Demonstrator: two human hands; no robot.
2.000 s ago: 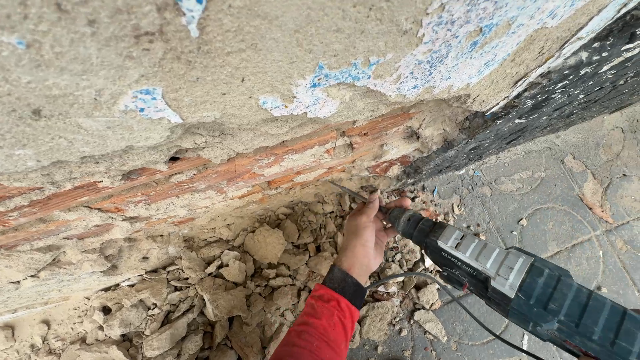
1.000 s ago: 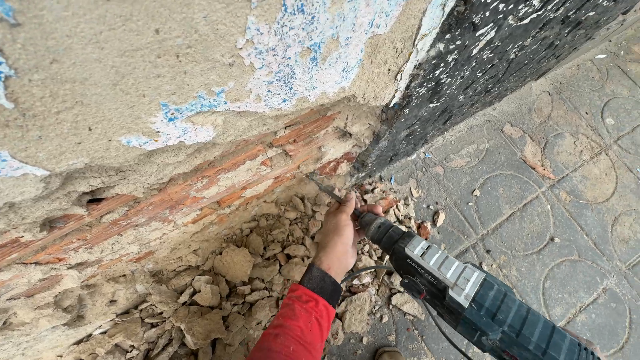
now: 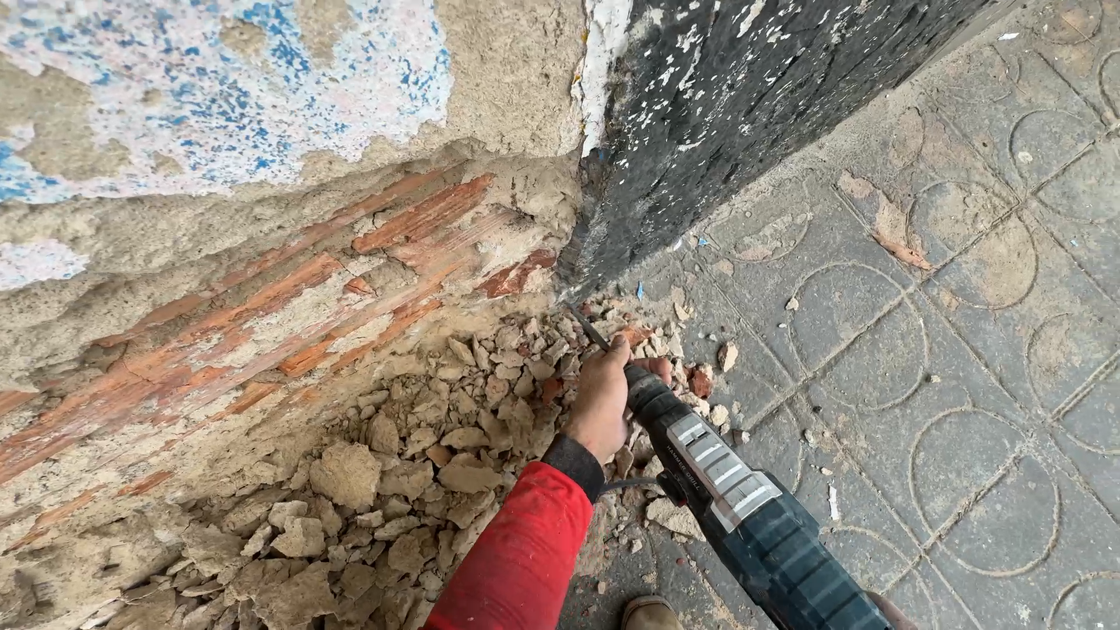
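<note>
My left hand (image 3: 604, 394), in a red sleeve with a dark cuff, grips the chuck end of a dark hammer drill (image 3: 744, 516). The drill points up and left, and the tip of its metal bit (image 3: 588, 328) is at the foot of the wall corner. Only a small part of my right hand (image 3: 888, 610) shows, at the rear of the drill by the bottom edge; its fingers are hidden. Left of the bit, red brick (image 3: 420, 214) lies exposed in a band below broken plaster (image 3: 516, 79).
Plaster rubble (image 3: 394, 490) is heaped along the wall base. A black painted wall face (image 3: 717, 105) with white flecks runs to the upper right. Grey patterned paving (image 3: 857, 332) spreads right of it. A shoe tip (image 3: 652, 612) and a cable (image 3: 630, 483) are near the drill.
The bit's tip has moved right along the wall base, from below the exposed brick to the corner by the black face. The view has shifted right. My left hand stays on the drill.
</note>
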